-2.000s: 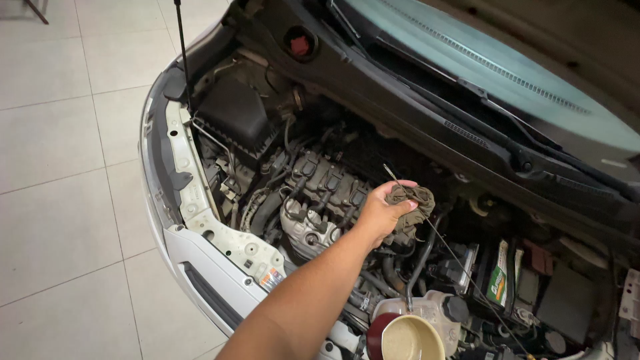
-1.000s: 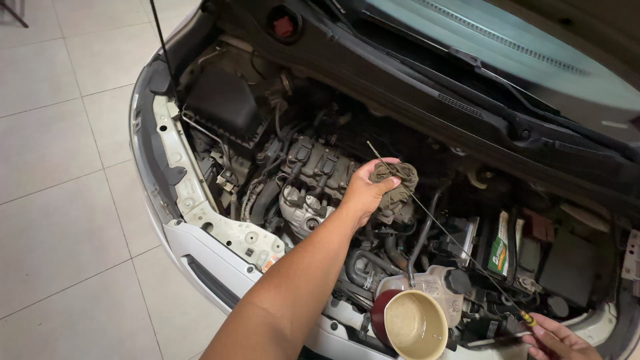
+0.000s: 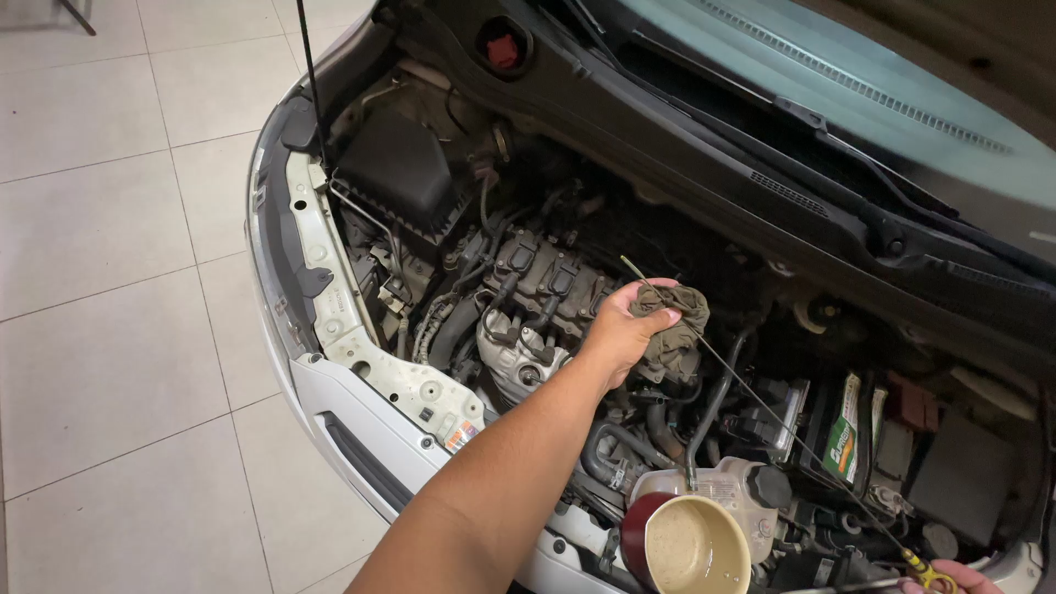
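Observation:
My left hand (image 3: 631, 330) pinches a crumpled, dirty cloth rag (image 3: 672, 318) above the engine. A long, thin oil dipstick (image 3: 763, 398) runs through the rag, its tip poking out past my fingers at upper left. At the bottom right edge, my right hand (image 3: 949, 577), partly cut off by the frame, holds the dipstick's yellow handle (image 3: 924, 571). Between my hands, nearer the front of the car, a dark red pot with a cream inside (image 3: 697, 544) rests tilted beside the translucent coolant reservoir (image 3: 734, 495).
The engine bay lies beneath my hands, with a black air filter box (image 3: 396, 169) at left and a car battery (image 3: 841, 429) at right. A thin hood prop rod (image 3: 312, 82) stands at left. The white front bumper (image 3: 363, 437) borders the tiled floor (image 3: 124, 355).
My right hand and the yellow handle, out of view two seconds ago, came into view at the lower right. More of the dipstick's tip showed beyond the rag one second ago than now.

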